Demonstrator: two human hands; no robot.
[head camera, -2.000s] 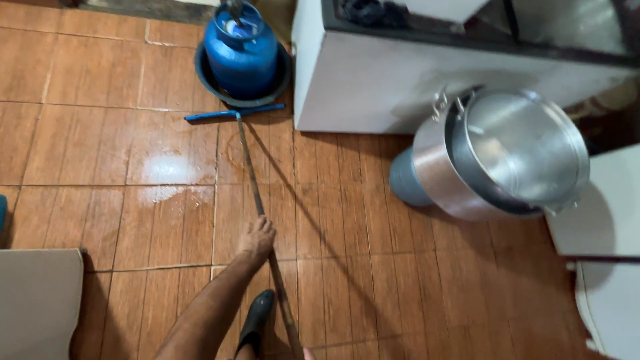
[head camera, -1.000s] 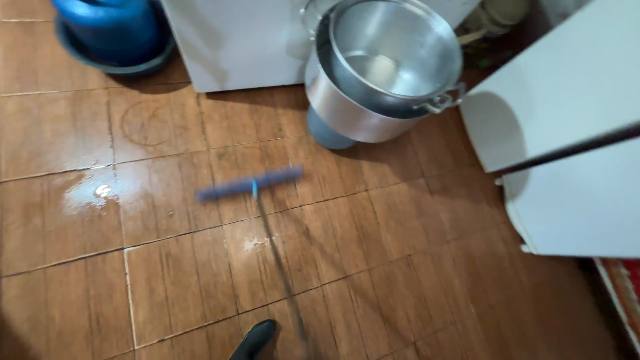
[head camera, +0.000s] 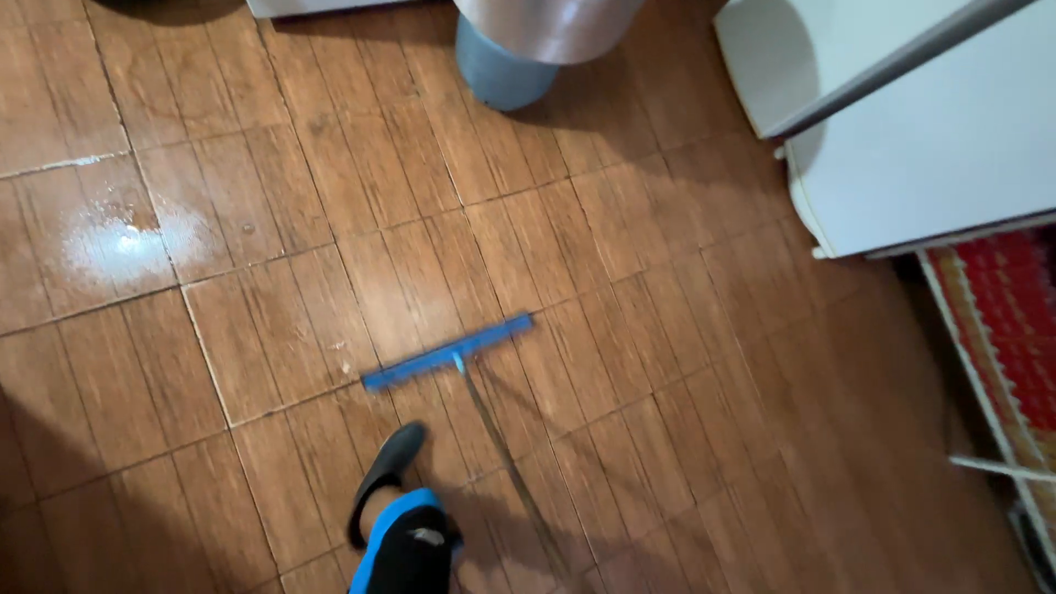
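Note:
A floor squeegee with a blue head (head camera: 448, 352) lies across the brown wood-look floor tiles, tilted up to the right. Its thin handle (head camera: 516, 478) runs down to the lower edge of the head view, where it blurs out. Neither my left hand nor my right hand is in view, so what holds the handle is hidden. Left of the handle is my foot in a dark rubber clog (head camera: 394, 458), below a black and blue trouser leg (head camera: 408, 540). A wet, shiny patch (head camera: 130, 238) shows on the tiles at the left.
A blue-grey container (head camera: 503, 66) stands under a large metal pot (head camera: 557, 25) at the top. White furniture (head camera: 916, 157) with a dark gap stands at the upper right. Beside it is a rack with red patterned cloth (head camera: 1011, 289). A white cabinet's lower edge (head camera: 322, 7) shows at the top left.
The squeegee head has moved from beside the blue gas cylinder's basin back toward my foot. The hand seen on the handle two seconds ago is out of view. The view has swung right and down.

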